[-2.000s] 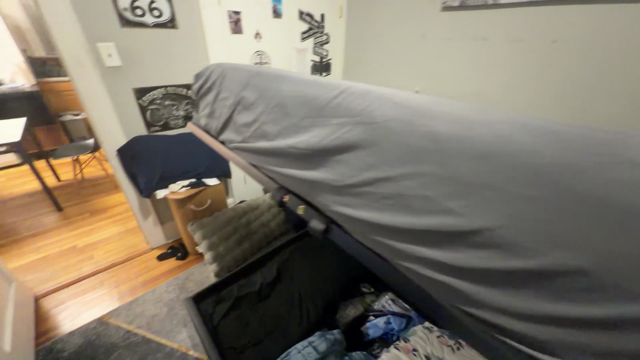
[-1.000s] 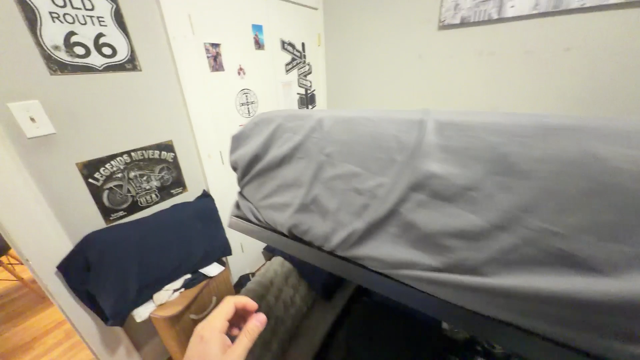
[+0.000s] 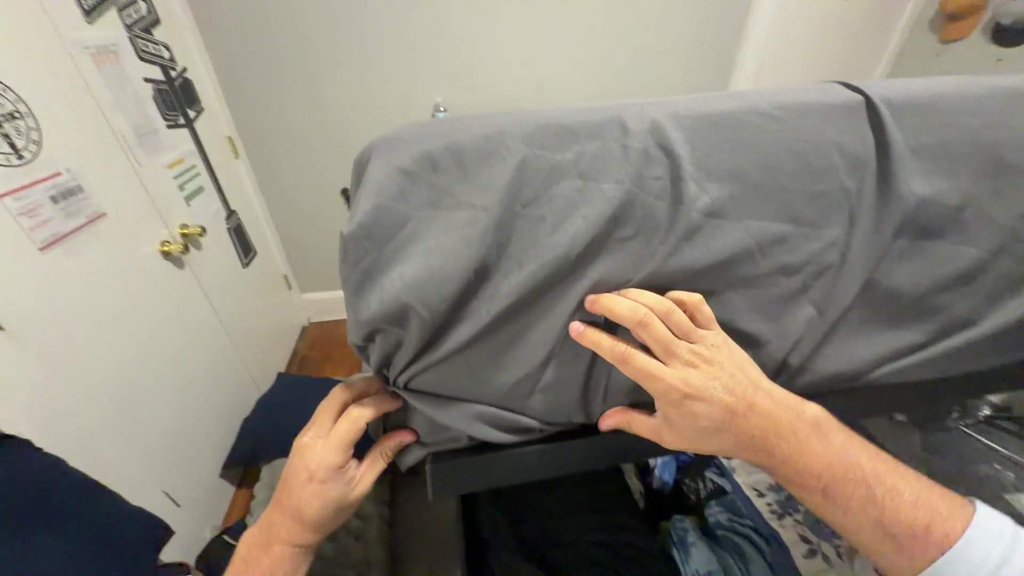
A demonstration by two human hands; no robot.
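Observation:
A grey fitted sheet (image 3: 512, 240) covers a mattress that is raised on a dark bed frame (image 3: 512, 468). At the mattress's lower left corner, my left hand (image 3: 344, 448) pinches the gathered edge of the sheet between thumb and fingers. My right hand (image 3: 680, 376) lies with its fingers spread against the sheet's wrinkled side, near the lower edge, and grips nothing. Creases run out from the pinched corner. Beneath the raised frame, folded clothes (image 3: 712, 520) and a black cloth (image 3: 560, 524) lie in the storage space.
White double doors (image 3: 160, 320) with brass knobs and stickers stand at the left. A navy cloth (image 3: 72, 512) is at the lower left, and a navy pillow (image 3: 280, 416) lies past my left hand. A grey wall (image 3: 480, 48) rises behind the mattress.
Both hands are now at the sheet; one second ago a single hand showed, near the wooden drawer unit, off the sheet. The view has swung right and closer to the mattress corner.

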